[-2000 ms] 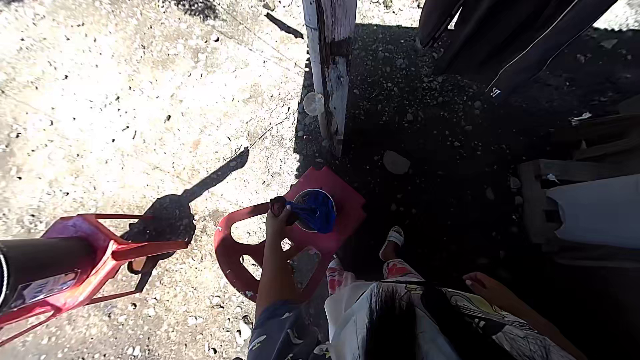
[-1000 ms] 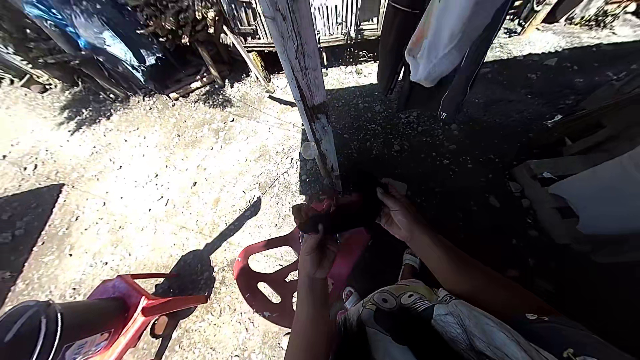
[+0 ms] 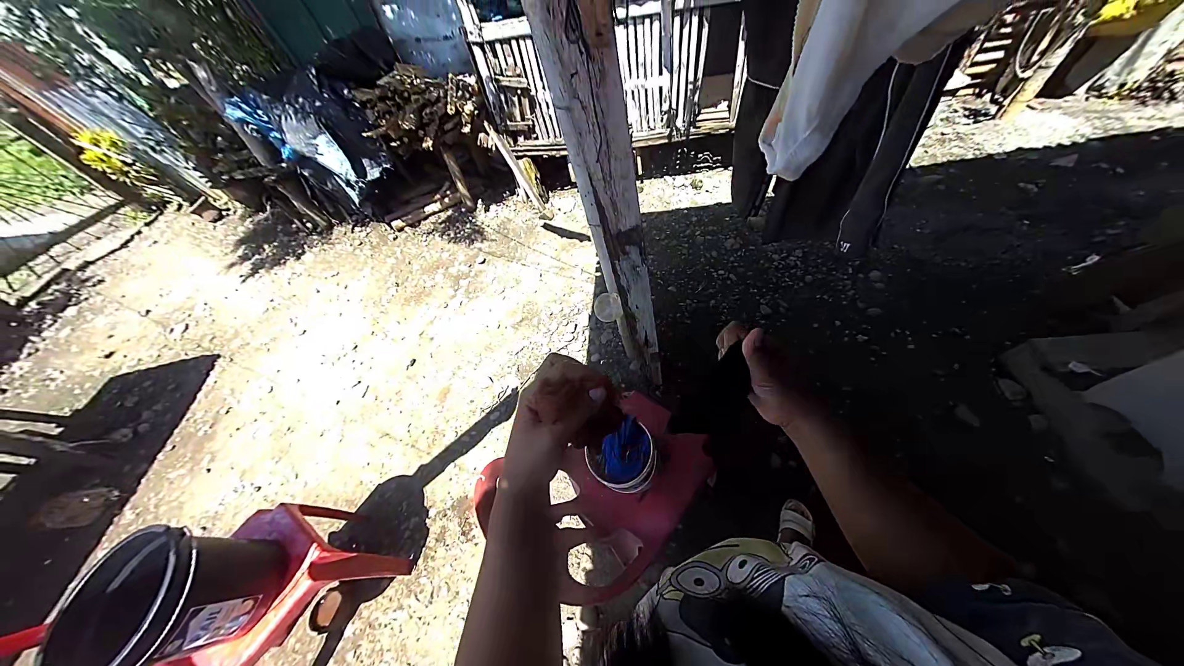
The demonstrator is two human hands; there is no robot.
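A white bucket (image 3: 638, 483) with bunched blue items inside stands on the seat of a red plastic chair (image 3: 680, 481). My left hand (image 3: 566, 400) is closed on something reddish-brown, above and left of the bucket; what it is cannot be made out. To the right, my right hand (image 3: 760, 375) grips a dark cloth-like piece (image 3: 726, 393) between thumb and fingers. Deep shade hides whether one dark item joins both hands.
A weathered wooden post (image 3: 606, 176) rises just beyond the chair. Clothes hang (image 3: 837, 92) behind it. At lower left, a black bucket (image 3: 129, 592) rests on another red plastic chair (image 3: 305, 564). Stacked firewood (image 3: 425, 106) and a slatted fence (image 3: 647, 79) lie farther back.
Two seconds ago my left hand was at the bucket's blue contents. Both hands then came together at a dark item; now they are farther apart. The view has tilted up.
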